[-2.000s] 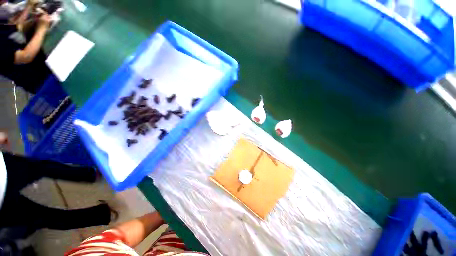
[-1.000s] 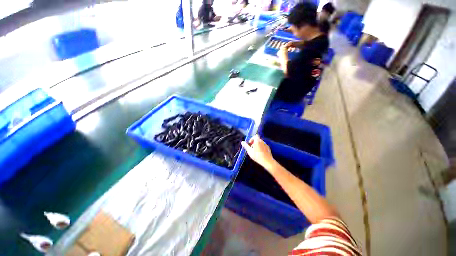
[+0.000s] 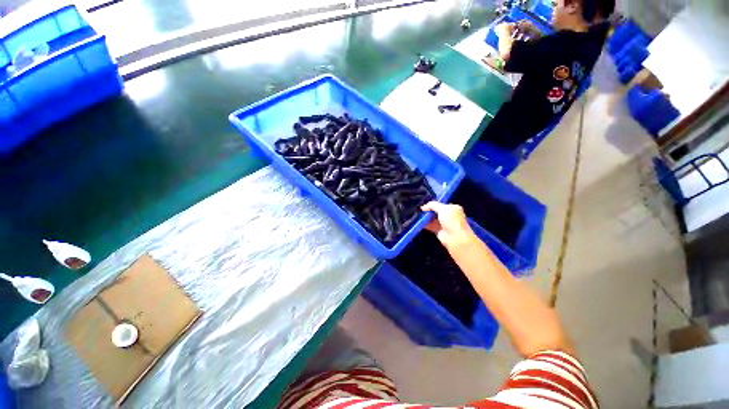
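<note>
A shallow blue tray (image 3: pixel 276 156) with a pale liner sits at the bench edge, holding a heap of long black parts (image 3: pixel 360 176). My right hand (image 3: pixel 449 222) grips the tray's near right corner, thumb on the rim and fingers below it. My left hand is not in view; only part of a striped sleeve shows at the bottom. A cardboard pad (image 3: pixel 160 307) with a small white dish (image 3: pixel 125 335) lies at the left on the wrinkled plastic sheet (image 3: pixel 248 264).
Two white squeeze bottles (image 3: pixel 68 255) lie beyond the pad. A crumpled clear wad (image 3: pixel 29 363) is at far left. Deep blue crates (image 3: pixel 432 315) of black parts stand below the right edge. A blue crate (image 3: pixel 60 76) is at upper left. A person (image 3: pixel 551 72) sits further along.
The view has shifted left and down, so more of the cardboard pad shows. My right hand stays on the tray corner, which it took hold of after the oldest frame.
</note>
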